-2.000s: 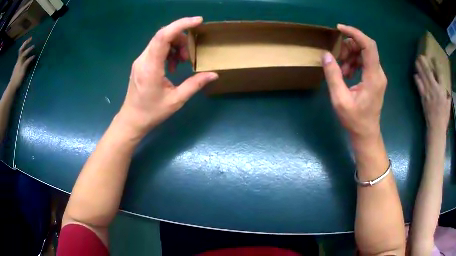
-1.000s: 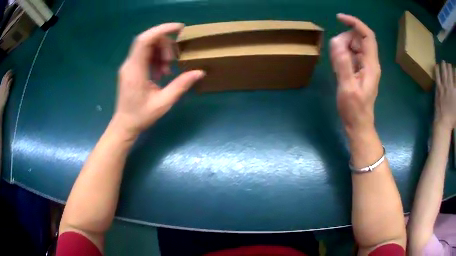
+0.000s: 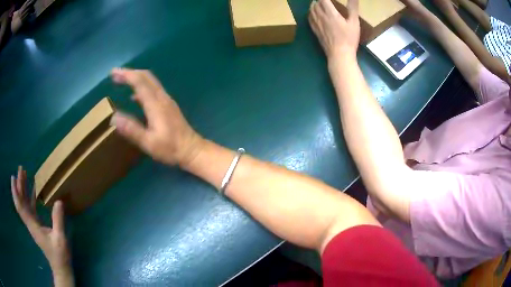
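Observation:
A brown cardboard carton (image 3: 92, 162) stands on its side on the green table at the left, its narrow top side partly open with a dark slot along the flap. My left hand (image 3: 47, 227) is around the carton's near end, fingers and thumb spread, with no clear grip. My right hand (image 3: 162, 123) is at the far end, fingers apart and blurred, thumb close to the carton's corner. Whether either hand touches the carton is hard to tell. The inside of the carton is hidden.
A closed carton (image 3: 263, 25) lies at the top centre. A neighbour in pink (image 3: 459, 196) has a hand on another carton (image 3: 372, 14) at the white scale (image 3: 398, 51) with a lit display. Other people's arms show at the upper right, hands at the upper left.
The view has swung right, so the carton now appears at the left and the scale has come into view. The carton's flap has folded over much of its opening. Both hands have loosened.

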